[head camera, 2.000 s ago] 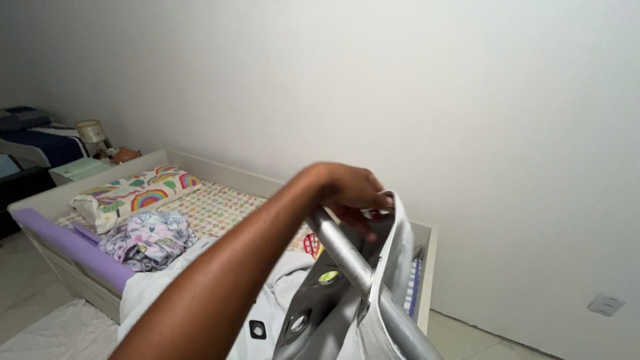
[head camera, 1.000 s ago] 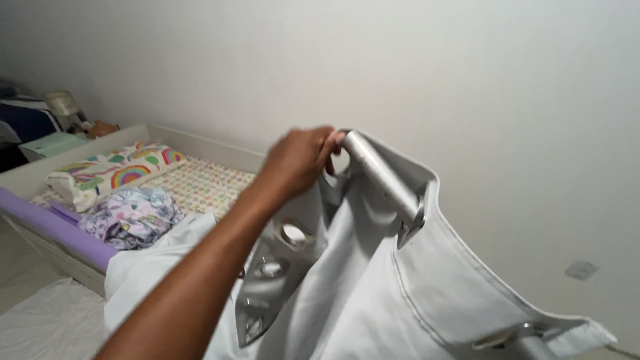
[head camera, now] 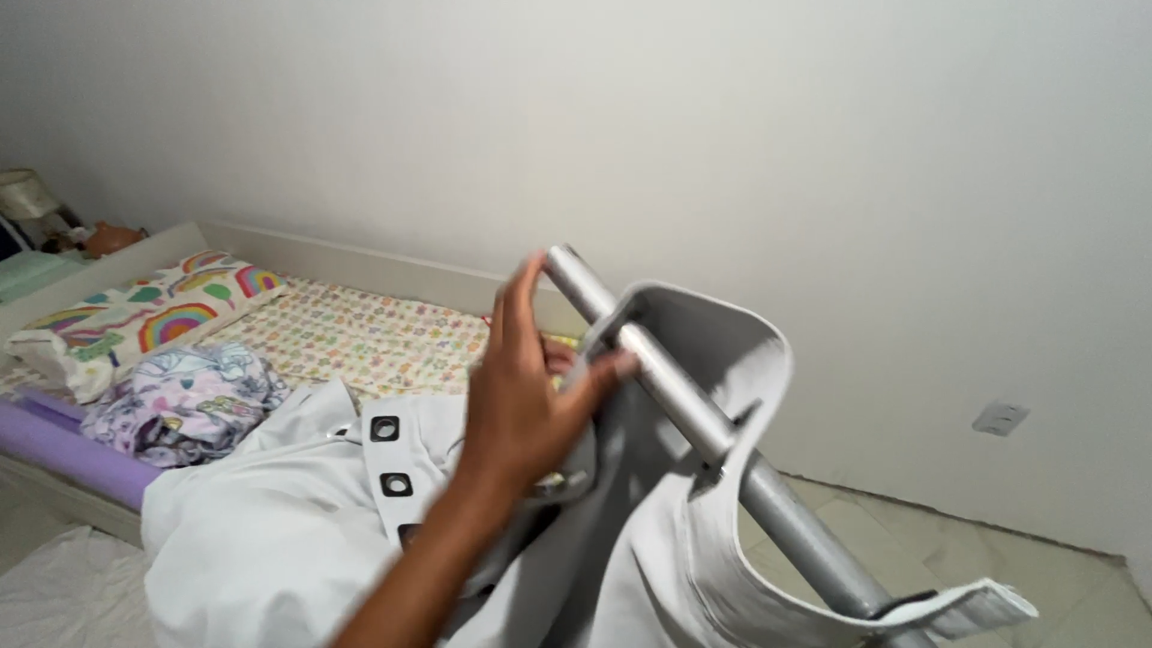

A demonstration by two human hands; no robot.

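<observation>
A grey eyelet curtain (head camera: 666, 540) is threaded on a silver metal rod (head camera: 810, 531) that slants from upper middle to lower right. The rod passes through several eyelets, and its upper end sticks out past the cloth. My left hand (head camera: 526, 387), slightly blurred, is at the curtain's top band near that end. Its thumb lies against the band and rod, some fingers curl behind the cloth, and the others point up beside the rod's tip. More curtain with black-rimmed square eyelets (head camera: 385, 428) lies bunched on the left. My right hand is out of view.
Behind is a bed with a pale frame (head camera: 360, 256), a floral sheet (head camera: 360, 333), a rainbow-print pillow (head camera: 171, 315), a crumpled printed cloth (head camera: 193, 400) and a purple foam roll (head camera: 81, 450). A lamp (head camera: 27, 193) stands far left. A wall outlet (head camera: 1001, 418) is at right.
A second ago the curtain's band reached the rod's upper end, with my left hand there; now the rod's end is bare and the band sits farther down it.
</observation>
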